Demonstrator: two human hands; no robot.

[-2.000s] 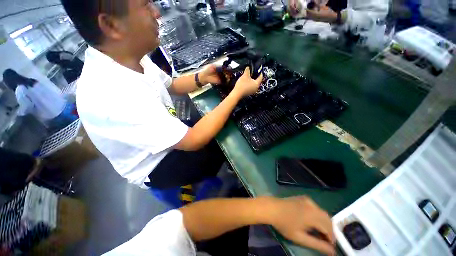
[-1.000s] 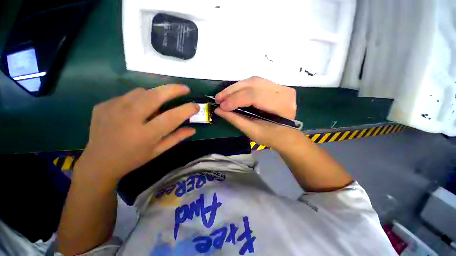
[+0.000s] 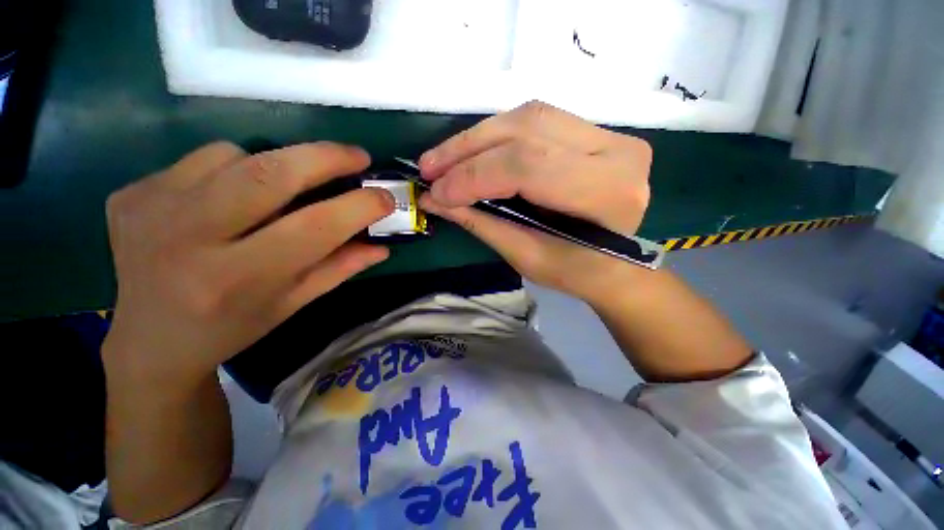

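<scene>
The open black watch housing [image 3: 375, 176] lies at the near edge of the green bench, largely covered by my fingers. The silver-white battery [image 3: 391, 214] with a yellow end shows inside it. My left hand [image 3: 243, 223] holds the housing from the left, one fingertip on the battery. My right hand [image 3: 549, 181] holds the dark tweezers [image 3: 580, 234] like a pen, their back end pointing right. The tweezer tip is beside the yellow end of the battery; whether it touches a part cannot be told.
The white foam tray [image 3: 435, 91] lies just beyond my hands, with a black rounded unit [image 3: 311, 19] at its left and dark scraps [image 3: 683, 91] at its right. A black glossy slab [image 3: 23, 93] is cut off at the left edge.
The view has swung from the co-worker down to my hands, then shifted slightly. Over the last second both hands stay at the housing, and the tray shows higher in view.
</scene>
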